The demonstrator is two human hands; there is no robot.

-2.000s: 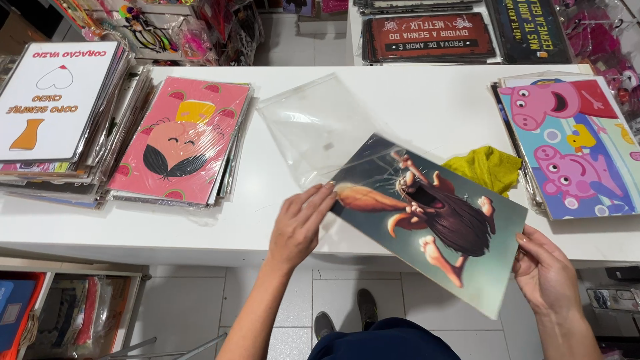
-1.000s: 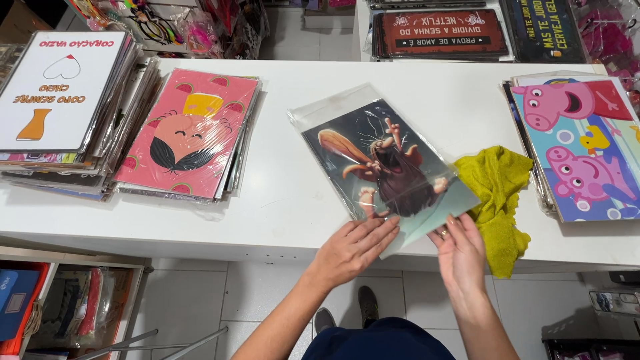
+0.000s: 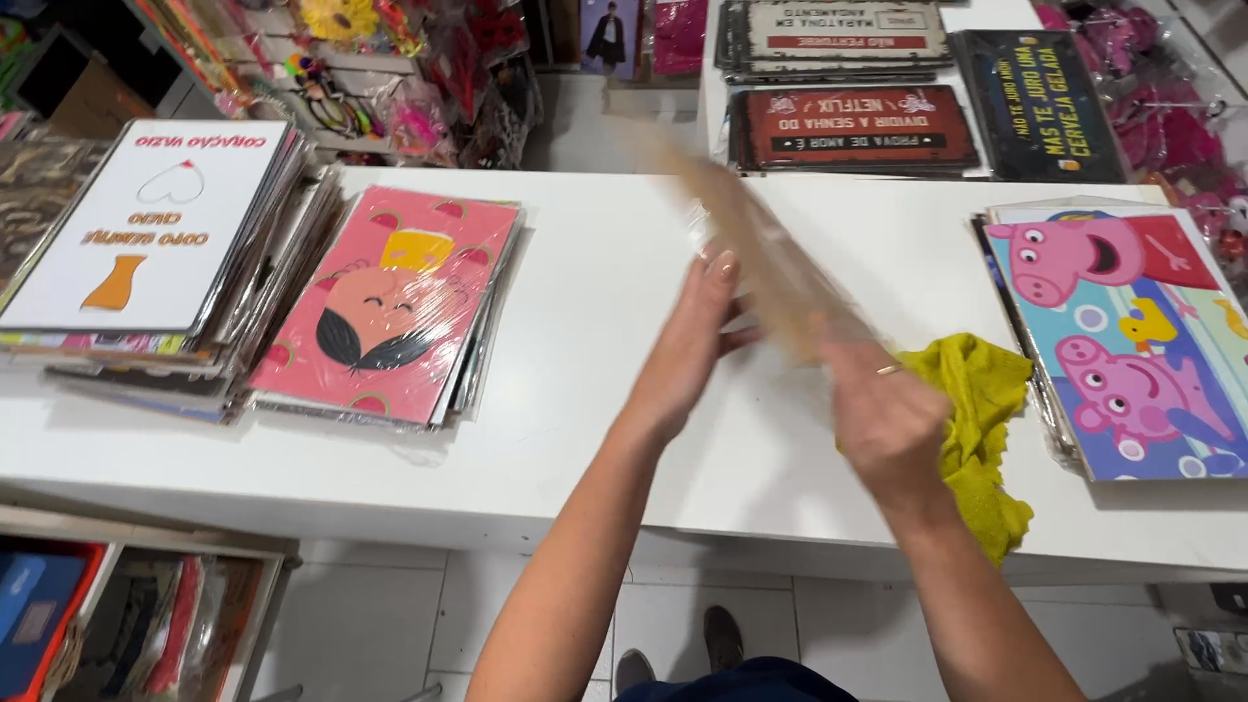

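Note:
A decorative board in a clear plastic sleeve (image 3: 770, 258), blurred by motion, is tilted up above the white counter, with its plain brown side showing. My right hand (image 3: 882, 405), with a ring on one finger, grips its lower right end. Against its left side is my left hand (image 3: 697, 336), fingers raised and apart; whether it bears any of the board's weight is unclear. A crumpled yellow-green cloth (image 3: 975, 419) lies partly behind my right hand and hangs over the counter's front edge. The printed face of the board is hidden.
On the white counter (image 3: 575, 429) lie a pink watermelon-patterned board (image 3: 390, 302) on a stack, a taller stack topped by a white board (image 3: 146, 224), and a cartoon-pig board (image 3: 1121, 341). Sign plaques (image 3: 858, 127) lie beyond. An open drawer (image 3: 127, 624) is below left.
The board went into its clear sleeve between the two earlier frames. Since then it has been lifted and turned, so its brown side shows. The camera view has shifted somewhat.

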